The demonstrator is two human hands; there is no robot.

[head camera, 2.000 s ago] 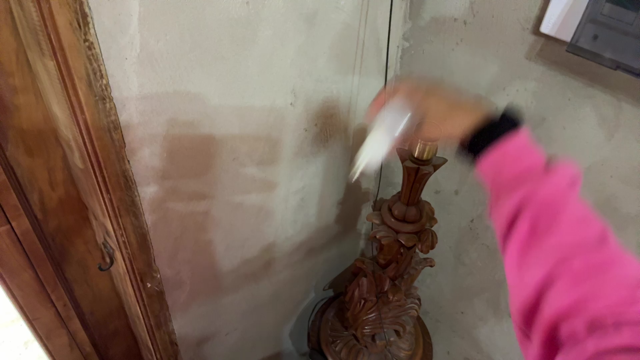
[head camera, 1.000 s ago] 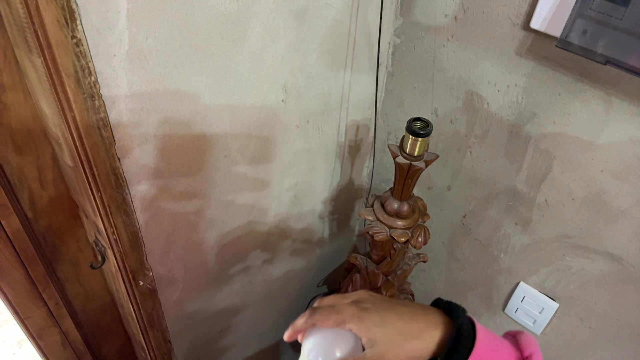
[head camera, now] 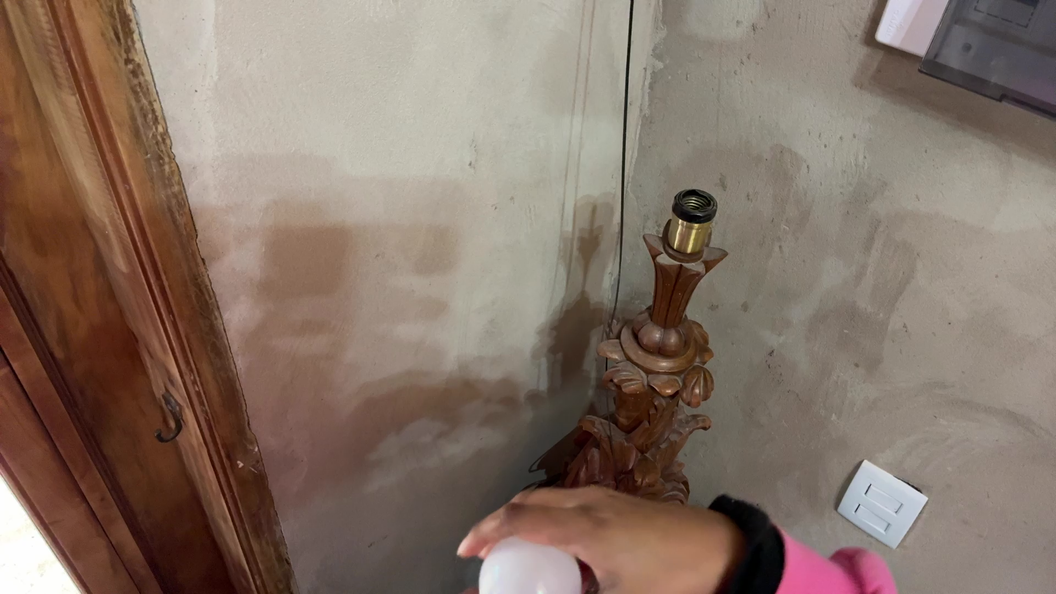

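My right hand (head camera: 610,528), in a pink sleeve with a black cuff, is at the bottom centre with its fingers curled around a white light bulb (head camera: 530,568). Only the bulb's rounded globe shows; its lower part is cut off by the frame. Behind and above the hand stands a carved wooden lamp base (head camera: 656,355). A brass-coloured bulb socket (head camera: 690,233) with a black threaded rim tops it, and no bulb sits in the socket. My left hand is out of view.
A wooden door frame (head camera: 157,272) with a metal hook (head camera: 170,419) runs down the left. A dark cable (head camera: 625,165) hangs along the wall corner. On the right wall are a white switch plate (head camera: 883,504) and a box with a dark cover (head camera: 990,54).
My right hand was over the top of the lamp two seconds ago, holding something white. It has moved down to the front of the lamp, leaving the socket in sight.
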